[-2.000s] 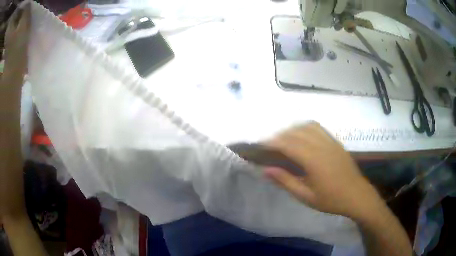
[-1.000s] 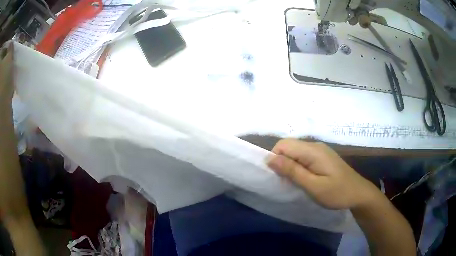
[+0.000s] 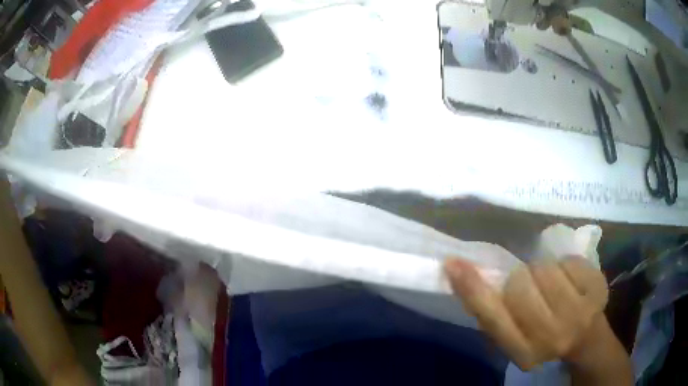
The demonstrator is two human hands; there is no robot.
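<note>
The white fabric piece [image 3: 294, 252] is stretched across the view from the left edge to the right hand, in front of the table's front edge. Its upper part is drawn into a narrow, taut, blurred band. My right hand [image 3: 535, 305] is closed on the fabric at the lower right, and a bit of cloth sticks up behind the fingers. My left forearm shows at the far left, but my left hand is cut off by the picture's edge, where the fabric's other end also runs out of view.
The white machine table [image 3: 302, 136] carries a phone [image 3: 245, 47], white tape [image 3: 317, 10], and a red bag [image 3: 94, 34] at upper left. The machine's presser foot [image 3: 496, 41], thread snips [image 3: 603, 127] and black scissors [image 3: 658, 151] are at right. White scraps [image 3: 139, 358] lie lower left.
My right hand has moved right and down with the fabric and turned its knuckles up. The fabric's left end has dropped, and the gathered edge seen first no longer shows clearly.
</note>
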